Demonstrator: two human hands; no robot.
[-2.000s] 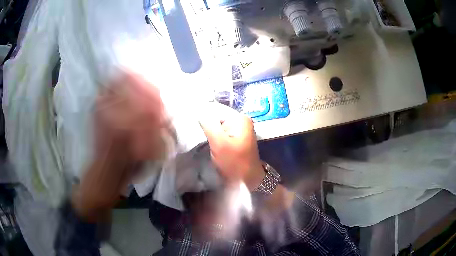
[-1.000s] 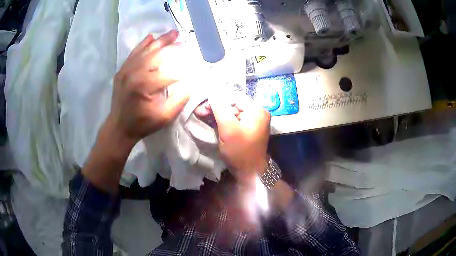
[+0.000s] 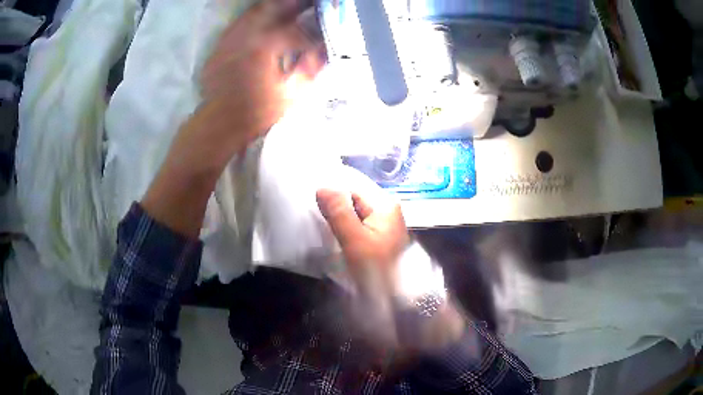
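A white garment piece (image 3: 289, 204) lies over the front left of the machine bed, glaring under the lamp. My right hand (image 3: 366, 224) is at its right edge beside the blue plate (image 3: 455, 171), thumb and fingers closed on the cloth edge. My left hand (image 3: 258, 65) is blurred, raised at the upper left beside the machine head; its fingertips are lost in glare and I cannot tell whether it holds anything. The presser foot area (image 3: 388, 163) is bright and partly washed out.
The sewing machine's blue and white head (image 3: 493, 9) with ribbed dials (image 3: 528, 62) stands at the top. Long white cloth pieces (image 3: 65, 139) hang at the left. More folded white cloth (image 3: 593, 308) is at lower right. A white tray (image 3: 634, 54) is at upper right.
My left hand has moved up and away from the cloth near my right hand. The cloth, bunched earlier, now lies flatter. More of the blue machine head shows as the view shifted.
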